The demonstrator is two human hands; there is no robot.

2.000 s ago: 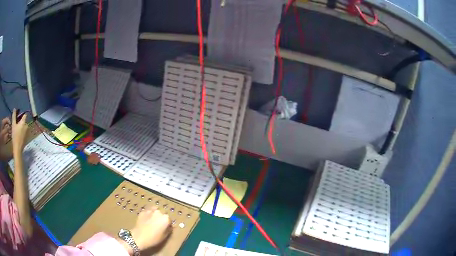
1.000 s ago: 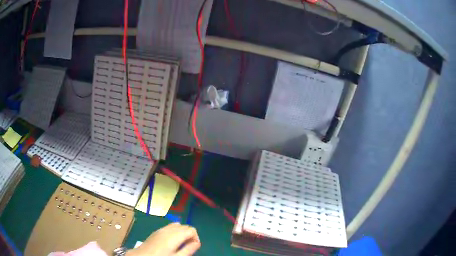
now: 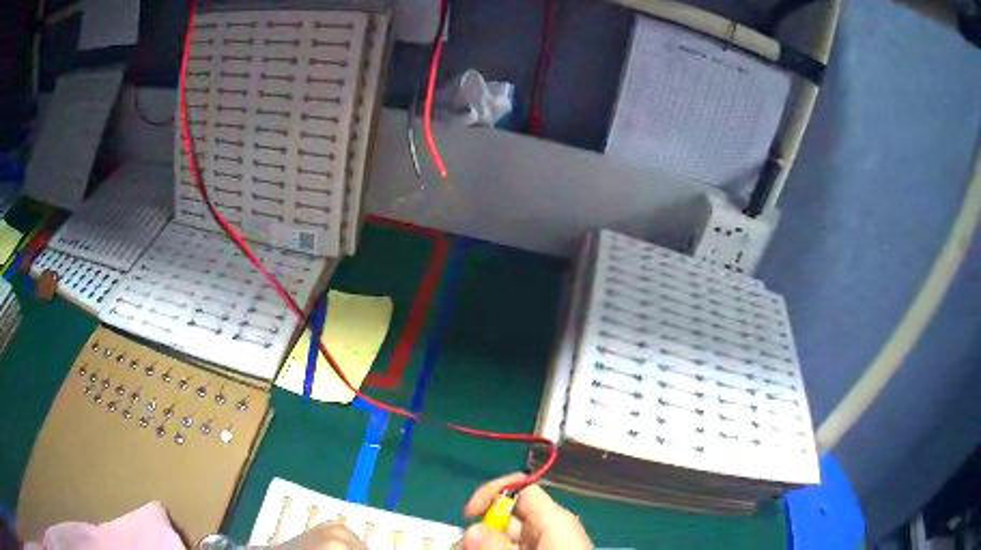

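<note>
My right hand point(image 3: 543, 524) is at the bottom edge, partly cut off, with its fingers closed around a yellow-handled tool point(image 3: 498, 511). A red lead point(image 3: 497, 434) runs from the tool up to the left. My left hand point(image 3: 325, 536) is low at the bottom edge, mostly cut off, over the white working card point(image 3: 282, 496); its fingertips are hidden. The working card shows pale dumbbell-shaped marks and is cut off by the frame. The brown board point(image 3: 81, 457) lies at the left, with rows of small metal parts point(image 3: 151, 406) on its upper part.
The right card stack point(image 3: 688, 360) stands at the right, before a white socket box point(image 3: 735, 234). Upright cards point(image 3: 274, 124) lean at the back left, behind flat cards point(image 3: 215, 295). Yellow paper point(image 3: 355, 338) lies beside blue tape. A second red lead point(image 3: 434, 113) hangs behind. A blue object point(image 3: 823, 505) is at the right.
The view has shifted right and down. My left hand has left the brown board and is now over the working card. My right hand has come into view with the yellow-handled tool.
</note>
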